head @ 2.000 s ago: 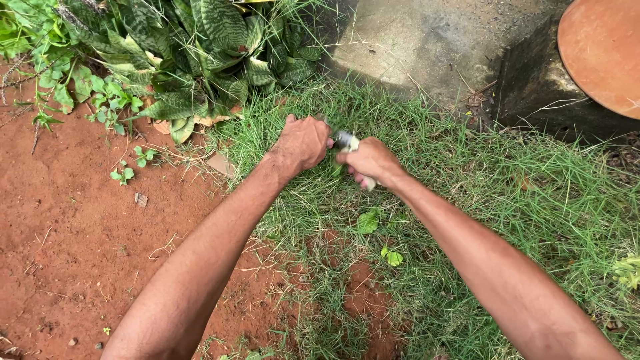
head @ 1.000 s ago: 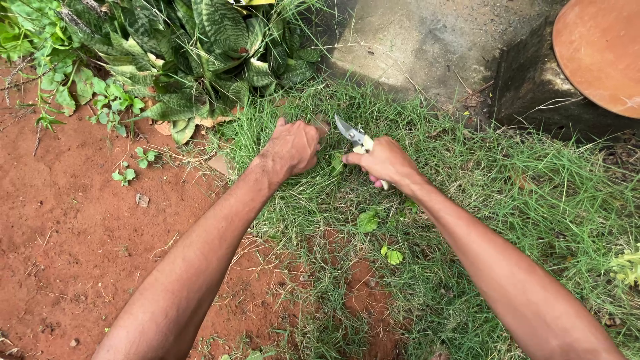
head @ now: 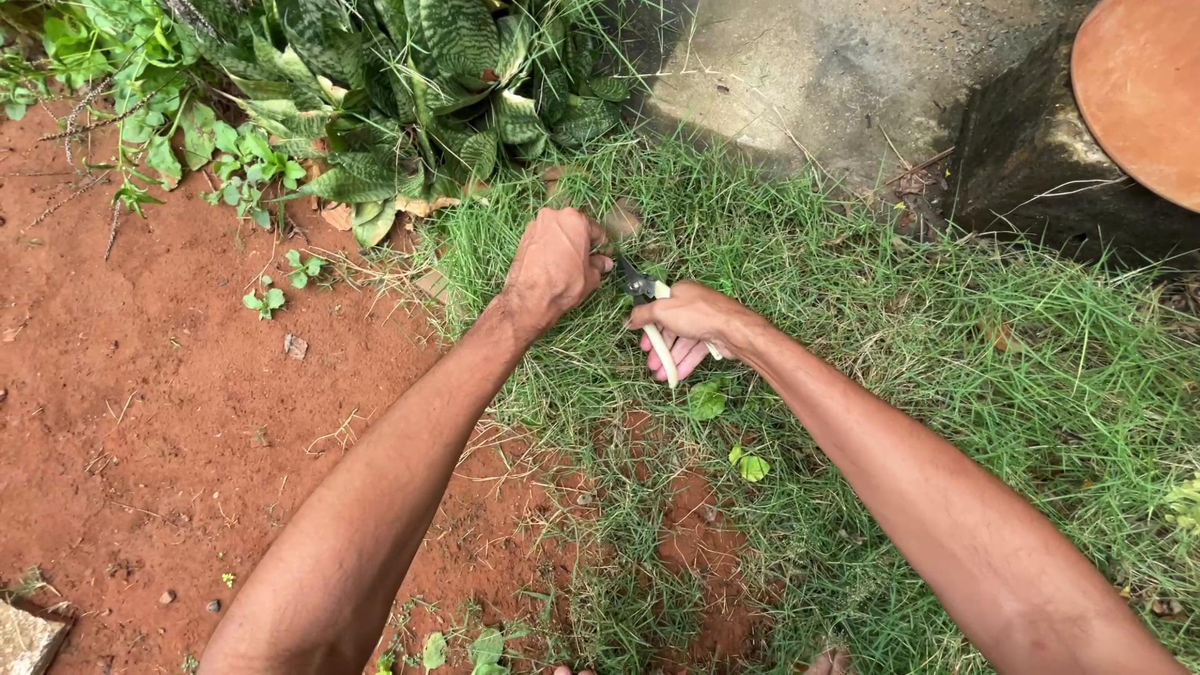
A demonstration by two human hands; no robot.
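Observation:
My right hand (head: 689, 323) holds a pair of pruning shears (head: 661, 352) with cream handles, which stand apart in the palm. The dark blades point up and left into the grass, close to the fingertips of my left hand (head: 560, 258). That hand is curled with its back up, low over the green grass (head: 600, 347); its fingers look closed on something at the blades, perhaps grass blades, but what they pinch is hidden. A loose green leaf (head: 707, 399) lies just below the shears.
Broad-leaved snake plants (head: 450, 84) grow at the upper left beside bare red soil (head: 169, 375). A concrete slab (head: 797, 75) and a dark block (head: 1022, 141) with a round terracotta disc (head: 1144, 94) border the grass above. A stone piece (head: 26, 637) lies lower left.
The shears' blades, apart from my left hand a second ago, are now beside its fingertips. The handles have spread in my right hand.

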